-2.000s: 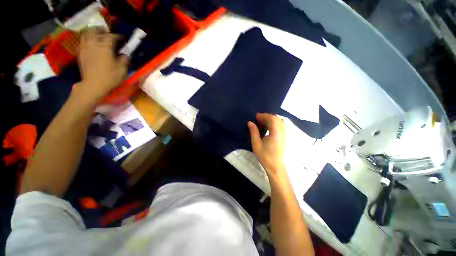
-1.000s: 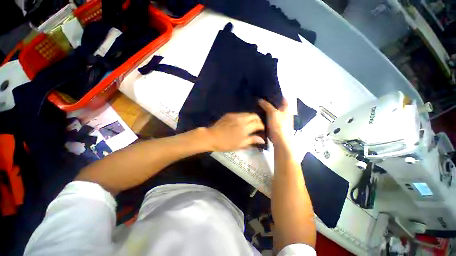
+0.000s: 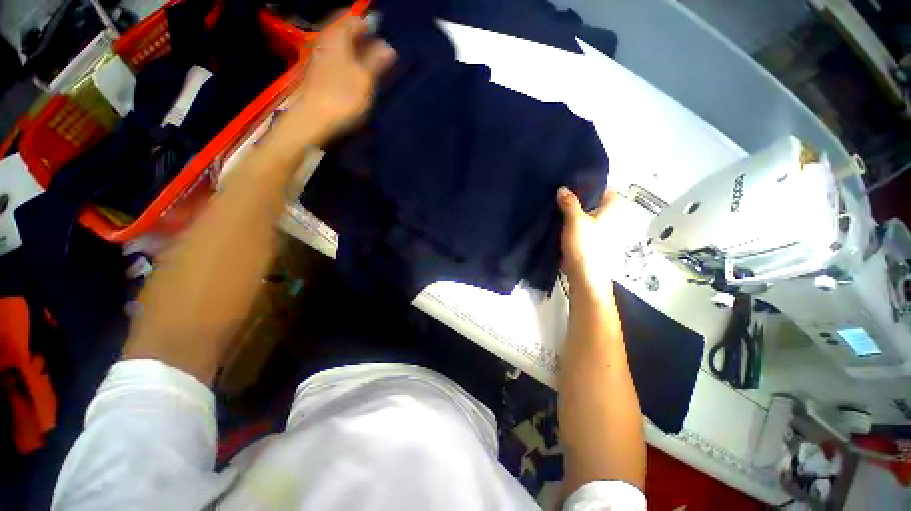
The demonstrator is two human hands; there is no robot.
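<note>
A large navy-black garment panel (image 3: 469, 170) lies spread over the white table, its near edge hanging over the table's front edge. My left hand (image 3: 345, 75) is blurred at the panel's far left corner; the dark cloth is beside its fingers, and whether it grips the cloth cannot be told. My right hand (image 3: 586, 225) holds the panel's right edge, thumb on top and fingers partly hidden. A flat dark pocket-like piece (image 3: 659, 359) lies on the table to the right of my right forearm, partly covered by it.
A white sewing machine (image 3: 759, 220) stands at the right, with black-handled shears (image 3: 737, 351) in front of it. An orange-red basket (image 3: 215, 150) of dark pieces is at the left. A dark cloth pile (image 3: 529, 18) lies along the far edge, beside a pale trough (image 3: 689, 65).
My left hand has moved from beside my right hand to the far left. The panel is spread wider and leftward, covering where the narrow strip lay. My right hand has moved slightly right.
</note>
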